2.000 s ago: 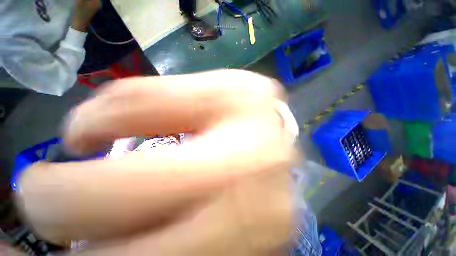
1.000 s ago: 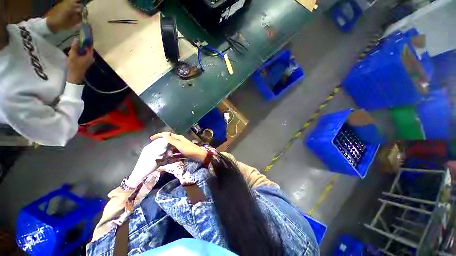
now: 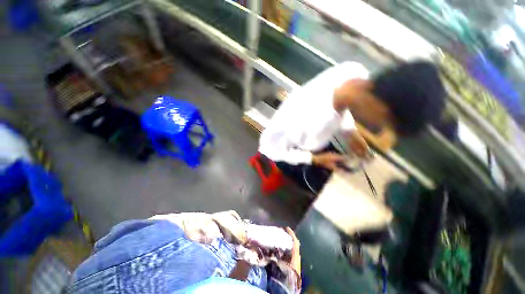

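Observation:
Neither of my hands can be made out; a thin tan strip at the right edge of my clothing may be sleeve or skin. Nearest in front is the green bench top point(image 3: 322, 247), blurred, with tan cardboard point(image 3: 354, 201) on it. A black roll point(image 3: 373, 236) is at the cardboard's near edge. A thin dark tool point(image 3: 369, 182) lies on the cardboard. A blue-handled tool point(image 3: 384, 277) shows at the bottom. A black bin point(image 3: 423, 241) is at the right, beside green pieces point(image 3: 453, 261).
A co-worker in white point(image 3: 305, 115) bends over the bench, both hands at the cardboard, on a red stool point(image 3: 266, 174). A blue stool point(image 3: 172, 126) stands on the floor. Blue crates point(image 3: 37, 209) are at the left; a shelf frame point(image 3: 248, 57) is behind.
The view has swung left and tilted up, bringing in the co-worker's head and the floor behind. My hands, together above my lap a second ago, no longer show.

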